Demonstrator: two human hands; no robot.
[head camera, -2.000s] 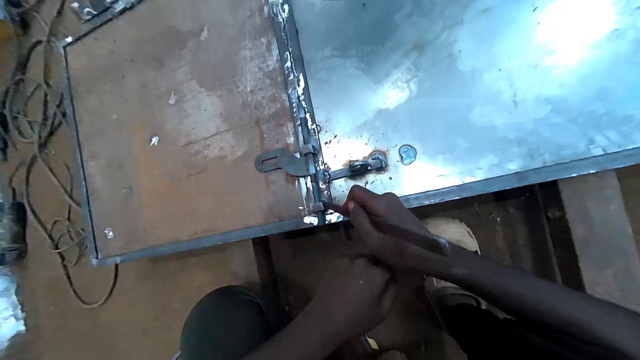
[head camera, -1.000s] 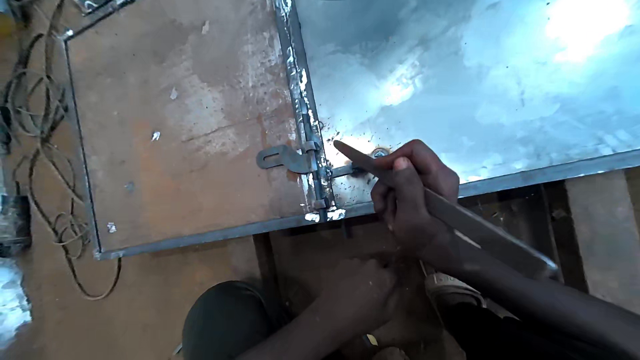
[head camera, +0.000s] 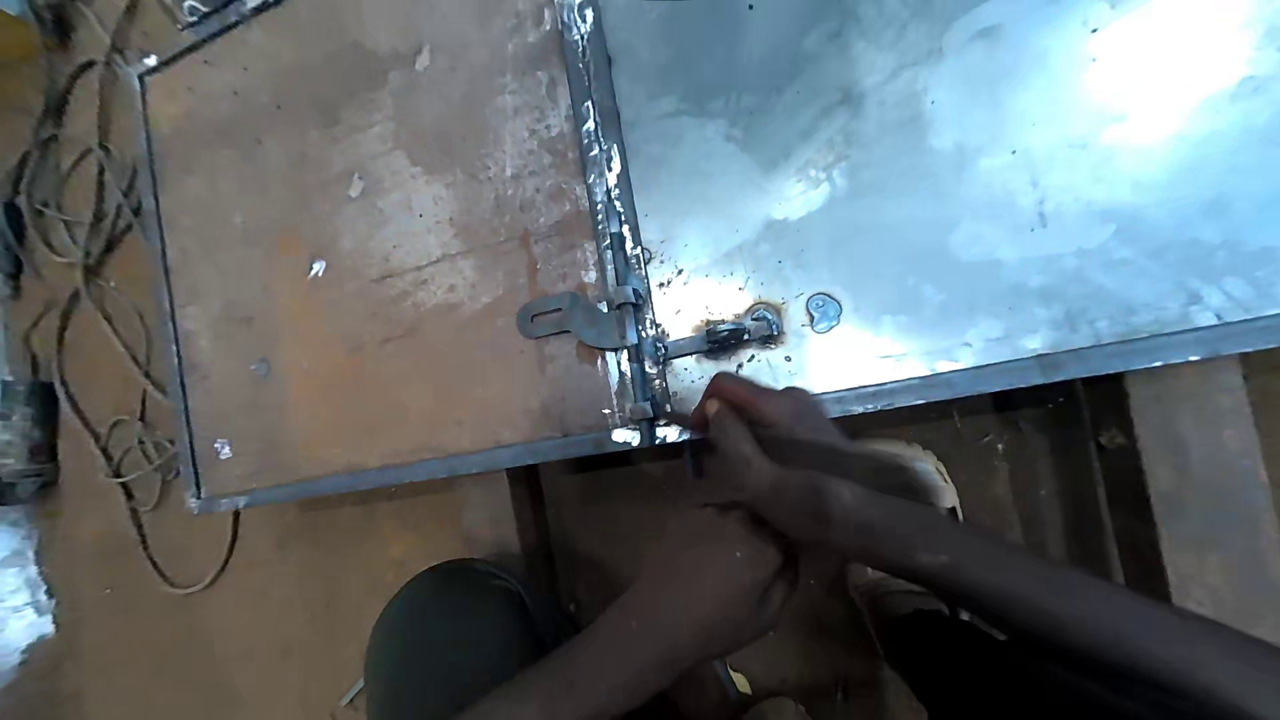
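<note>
My right hand is closed around a flat metal bar-like tool; its tapered tip lies by the lower end of a metal slide bolt, near the panel's bottom edge. The bolt lies along the seam between a rusty brown metal panel and a shiny sheet-metal panel. A slotted metal tab juts left from the bolt. To its right, a short hasp-like piece sits on scorched metal. Just below my right hand is my left hand, fingers curled; whether it holds anything is hidden.
Tangled cables lie along the left side, near a dark power tool at the edge. The panels' steel frame edge runs above my knee and a shoe. A round weld-like spot marks the shiny sheet.
One second ago my right hand was over the shiny sheet with the tool pointing up-left. It has moved down and left, back beside the bolt's lower end. My left hand stays low.
</note>
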